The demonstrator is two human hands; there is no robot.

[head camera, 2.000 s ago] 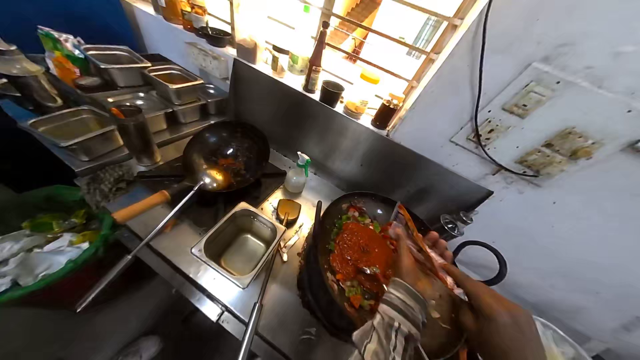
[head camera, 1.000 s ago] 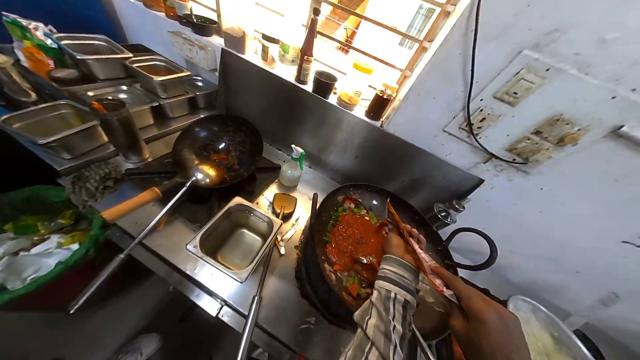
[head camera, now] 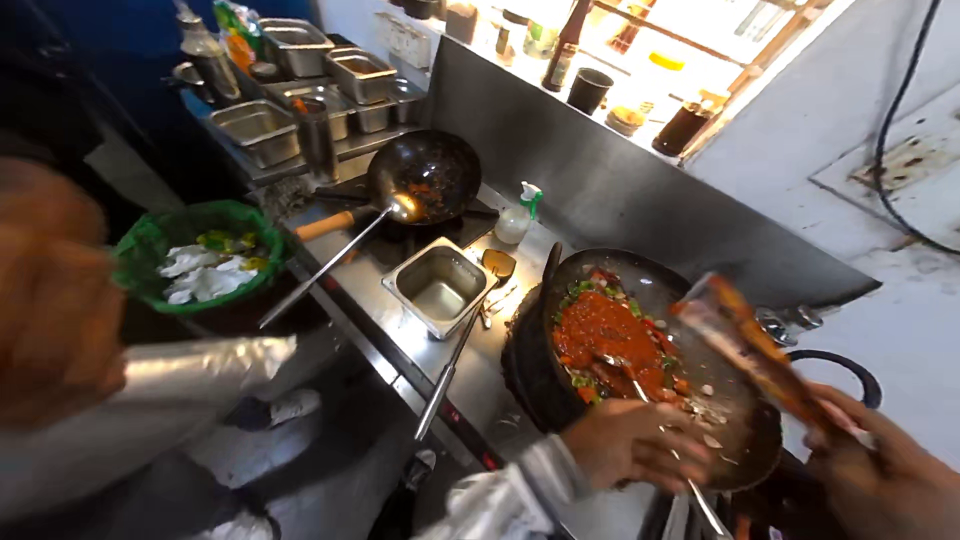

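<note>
My left hand (head camera: 637,442) is over the right wok's near side, its blurred fingers closed around the handle of a metal spoon (head camera: 701,499). The spoon's bowl rests in thick red sauce (head camera: 607,330) over chopped vegetables in the large dark wok (head camera: 720,375). At the lower right, my right hand (head camera: 870,457) grips a mostly flattened, sauce-stained plastic pouch (head camera: 750,345), its end raised over the wok's right side. Motion blurs the pouch and hand. Another round dark pan rim and base show beside and beneath the wok's left side.
A second wok (head camera: 427,172) with a ladle (head camera: 330,262) sits on the back-left burner. Between the woks are a steel container (head camera: 442,289), a long-handled utensil (head camera: 442,390) and a spray bottle (head camera: 514,221). A green-lined bin (head camera: 202,300) and another person's blurred hand (head camera: 56,300) are at left.
My left hand has left the pouch and moved down onto the spoon handle. The pouch has moved apart from it in my right hand. Another person's hand has come into view; the view has swung left.
</note>
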